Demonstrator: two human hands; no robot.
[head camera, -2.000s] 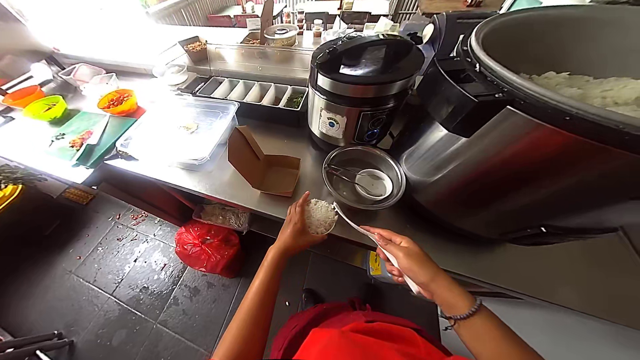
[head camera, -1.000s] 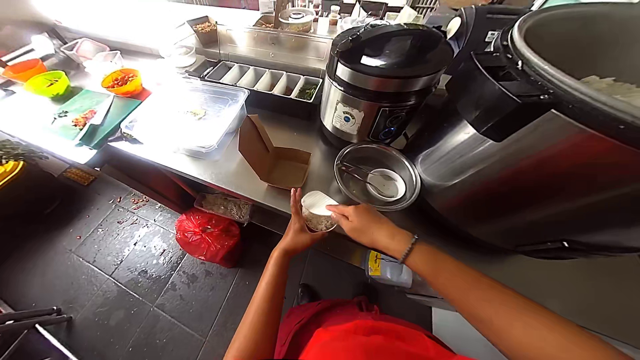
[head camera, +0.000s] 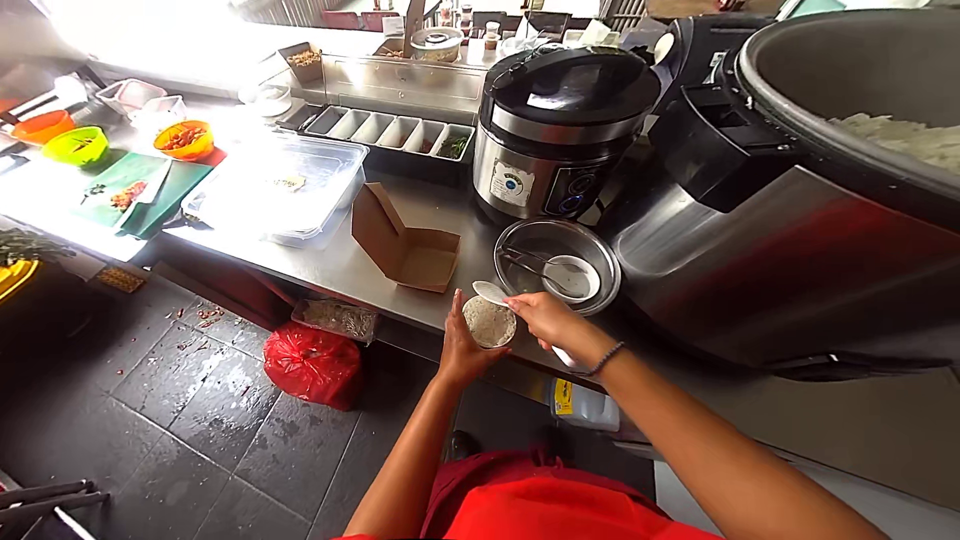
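My left hand (head camera: 466, 349) holds a small round bowl of white rice (head camera: 490, 322) in front of the counter's edge. In my right hand (head camera: 559, 326) is a white rice paddle (head camera: 491, 292), its flat end just above the bowl's far rim. An open brown cardboard takeaway box (head camera: 427, 259) stands on the steel counter beyond my left hand. Behind my right hand, a steel bowl (head camera: 611, 274) contains a small white bowl (head camera: 576, 279) and metal utensils. The large cooker (head camera: 757, 262) at the right has cooked rice (head camera: 900, 139) inside it.
A rice cooker (head camera: 566, 127) with its lid down stands behind the steel bowl. Left of the box are a clear plastic container (head camera: 300, 187) and a green cutting board (head camera: 176, 191) with a knife (head camera: 154, 184). A red plastic bag (head camera: 311, 367) sits below the counter.
The paddle lay over the rice in my left hand a second ago; now it is lifted to the far rim. Between the earlier frames, my right hand moved in to the bowl from the right.
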